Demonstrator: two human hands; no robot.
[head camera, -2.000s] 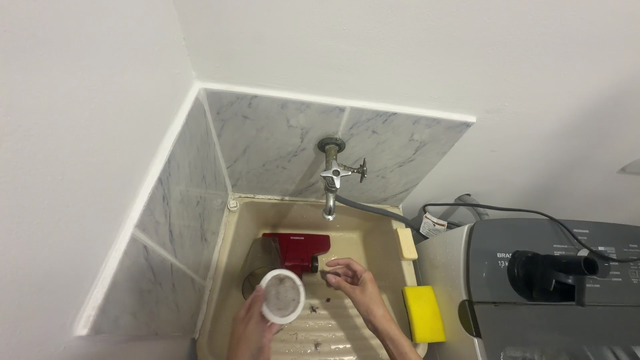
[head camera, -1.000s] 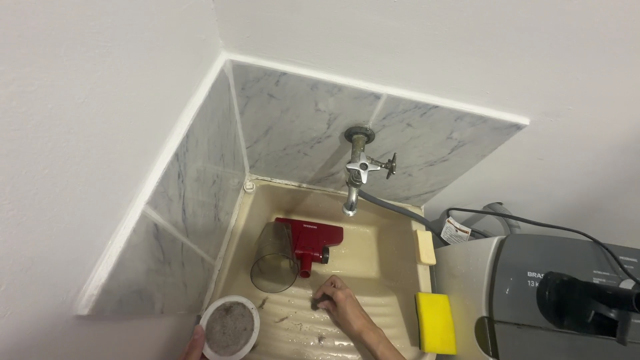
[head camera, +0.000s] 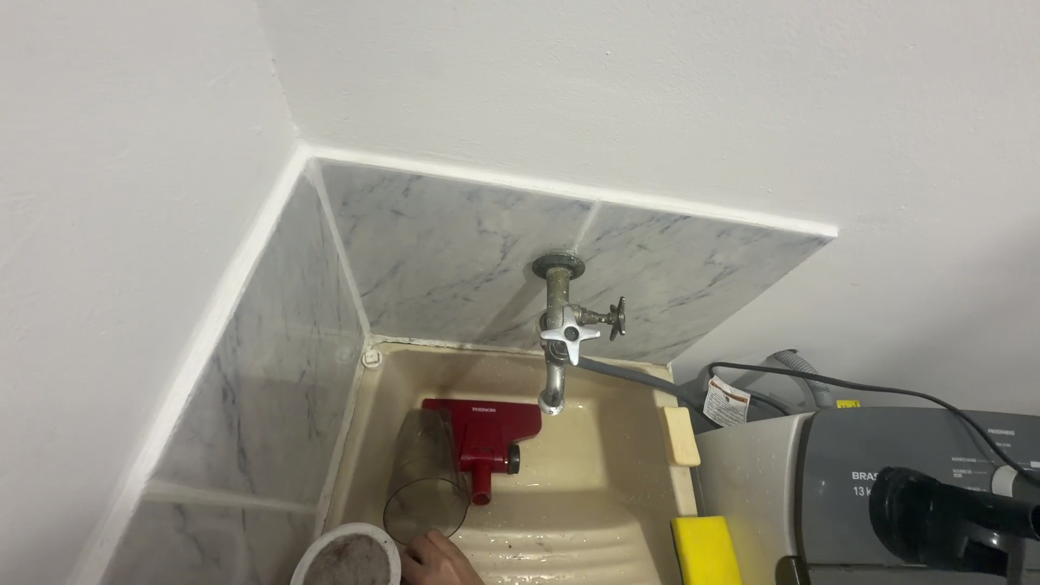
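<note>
A round white-rimmed filter (head camera: 345, 561) with grey, dirty mesh shows at the bottom edge; my left hand is out of view. Close to its right side is my right hand (head camera: 439, 561), fingers bent, at the lower rim of a clear smoky plastic cup (head camera: 422, 471). Whether the fingers grip anything is unclear. The cup lies in the cream laundry sink (head camera: 601, 504), against a red vacuum floor nozzle (head camera: 487, 431). Small dark bits of debris dot the ribbed washboard part of the sink.
A metal tap (head camera: 555, 366) juts from the marbled tiles over the sink. On the right rim sit a bar of soap (head camera: 681, 436) and a yellow sponge (head camera: 705, 551). Beside it stands a grey washing machine (head camera: 845, 455) with a black plastic part (head camera: 934, 516) and a cable on top.
My right hand has moved left from the ribbed part of the sink to the cup's rim. My left hand, seen earlier at the filter, has left the view. The view has shifted.
</note>
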